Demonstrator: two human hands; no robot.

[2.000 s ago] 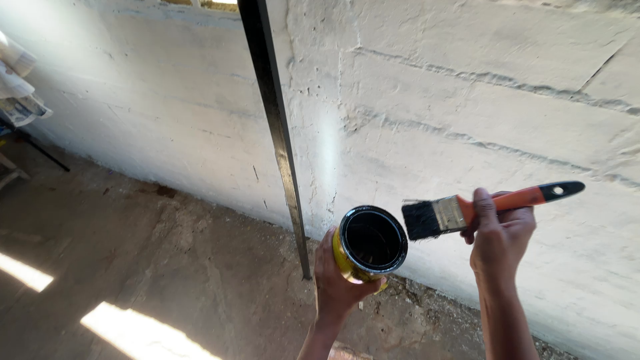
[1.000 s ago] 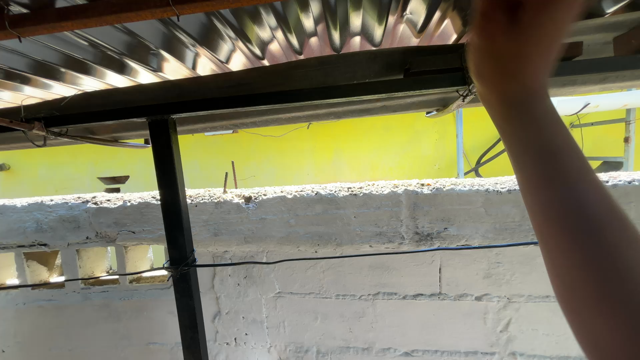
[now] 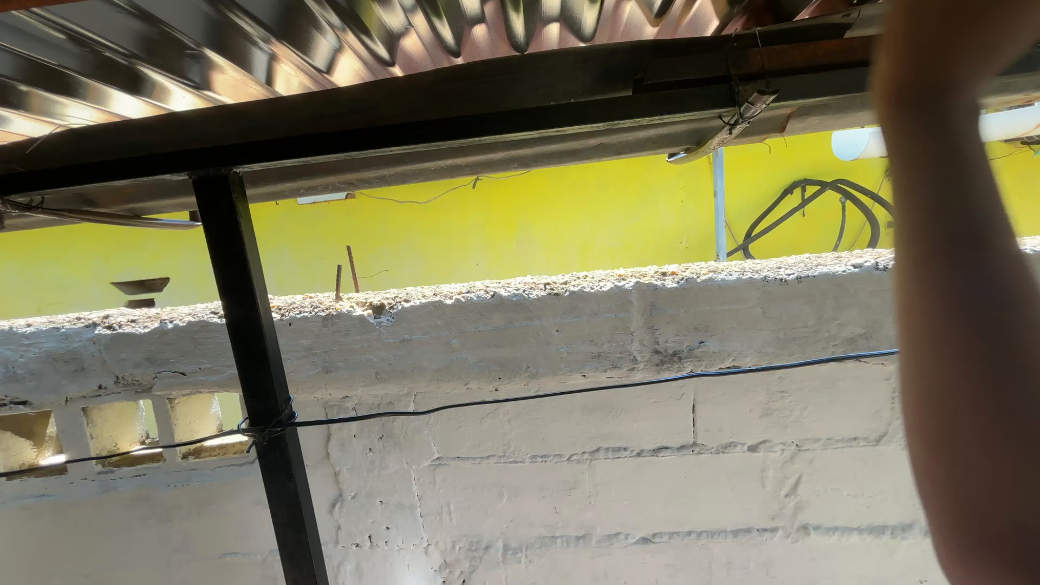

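A raised forearm, which appears to be my right one, fills the right side of the view. At the upper right corner, my right hand (image 3: pixel 959 41) is blurred and cut off by the top edge, close below the roof beam. Its fingers and anything in them are hidden. My left hand is out of view, and neither the paintbrush nor the paint can shows. A dark metal beam (image 3: pixel 455 126) runs under the corrugated metal roof (image 3: pixel 325 49). It meets the top of a black metal post (image 3: pixel 252 325) on the left.
Behind the post stands a whitewashed block wall (image 3: pixel 585 487) with a rough top edge and square openings at left. A dark cable (image 3: pixel 520 398) crosses it and is tied around the post. Beyond are a yellow wall (image 3: pixel 528 211), a coiled dark hose (image 3: pixel 853 195) and short rusty rods (image 3: pixel 352 268).
The view has swung up from the floor and paint can to the roof beam. Two seconds ago my left hand held the can and my right hand the paintbrush; neither object shows now.
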